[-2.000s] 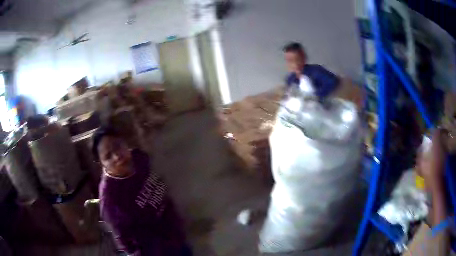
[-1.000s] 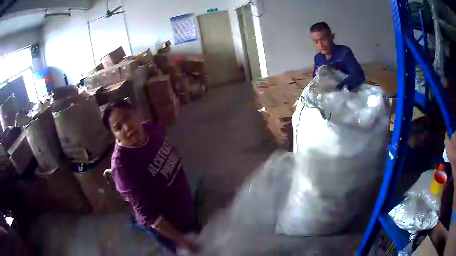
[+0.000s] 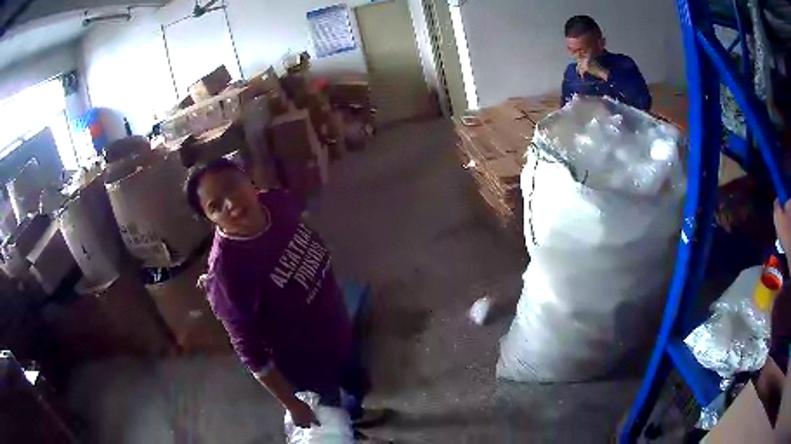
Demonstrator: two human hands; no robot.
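Note:
A large white sack (image 3: 598,260) stands upright nearest in front of me, its open mouth full of shiny clear plastic. My right hand (image 3: 783,227) seems to be the piece of skin cut off by the right edge; its fingers and anything in it cannot be made out. Below it lie a silvery crumpled bag (image 3: 733,334) and a red-and-yellow object (image 3: 768,282). My left hand is out of the picture.
A blue rack post (image 3: 689,225) rises at right. A person in a purple top (image 3: 282,295) holds a white bag (image 3: 321,425). Another person (image 3: 605,78) stands behind the sack. Flat cardboard (image 3: 499,143) lies beside it; cartons (image 3: 295,147) and drums (image 3: 156,208) stand left.
My right hand and forearm, more visible before, are now mostly beyond the right edge. The blurred clear plastic beside the purple-topped person is gone. The person behind has a hand raised to the face.

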